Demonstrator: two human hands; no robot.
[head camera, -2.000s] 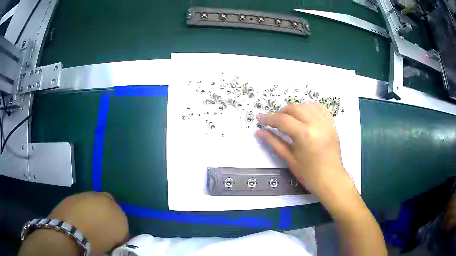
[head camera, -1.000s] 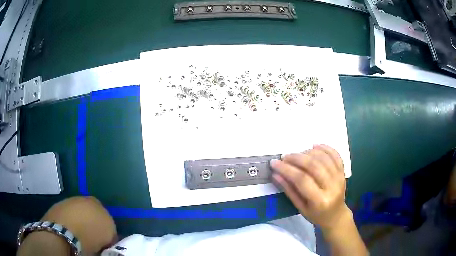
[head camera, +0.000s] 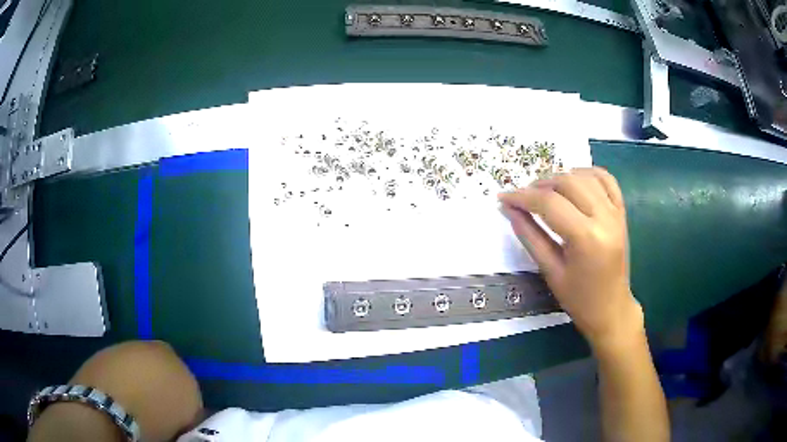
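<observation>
A grey-brown strip fixture (head camera: 423, 316) lies on the white paper sheet (head camera: 293, 259). Several seats in a row hold bright round metal parts; my right hand and wrist hide its right end. Loose small parts (head camera: 388, 164) are scattered over the sheet's upper half. My right hand (head camera: 578, 233) is above the sheet's right side, thumb and index fingertips close together at the lower right edge of the loose parts. I cannot tell whether a part is between them. My left hand (head camera: 155, 380) is at the lower left beside a metal bracelet, its fingers not visible.
Another strip fixture (head camera: 449, 24), its seats filled, lies on the green belt (head camera: 207, 60) beyond the sheet. A silver crossbar (head camera: 173, 134) runs under the sheet. Blue tape (head camera: 144, 250) marks the belt at left. Metal frames stand at both sides. Part of a white garment shows below.
My right hand has moved from the near fixture's right end up to the loose parts, uncovering more filled seats. The far fixture has shifted right relative to the sheet. My left hand stays put.
</observation>
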